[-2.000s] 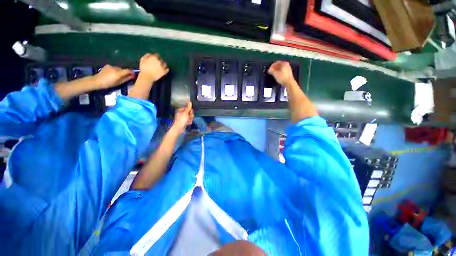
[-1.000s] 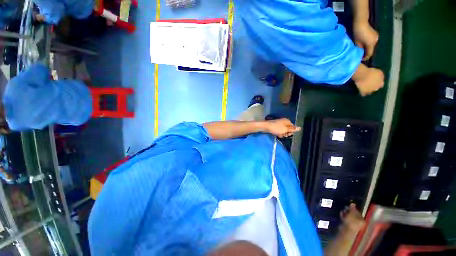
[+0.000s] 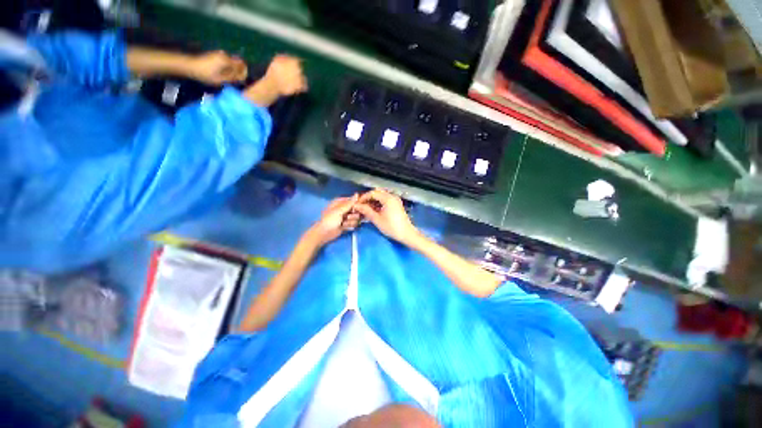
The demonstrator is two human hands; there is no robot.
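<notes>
A black tray [image 3: 418,138] lies on the green bench in front of me and holds several dark phone-like units side by side. Each has a small white square label [image 3: 421,150] and a dark round camera area at the far end. My left hand [image 3: 340,217] and my right hand [image 3: 386,214] meet just off the bench's near edge, in front of my chest. Their fingertips are pinched together and touch. Anything between them is too small and blurred to tell. Neither hand touches the tray.
A neighbour's hands [image 3: 251,73] are over dark trays at left. More black trays [image 3: 401,33], stacked red, white and black sheets [image 3: 576,75] and a cardboard box [image 3: 668,58] are beyond the rail. A crumpled white scrap [image 3: 599,190] lies on the bench at right.
My right hand has left the tray's units and come back to my left hand at my chest. My view has swung away and back, and the tray's units now show uncovered.
</notes>
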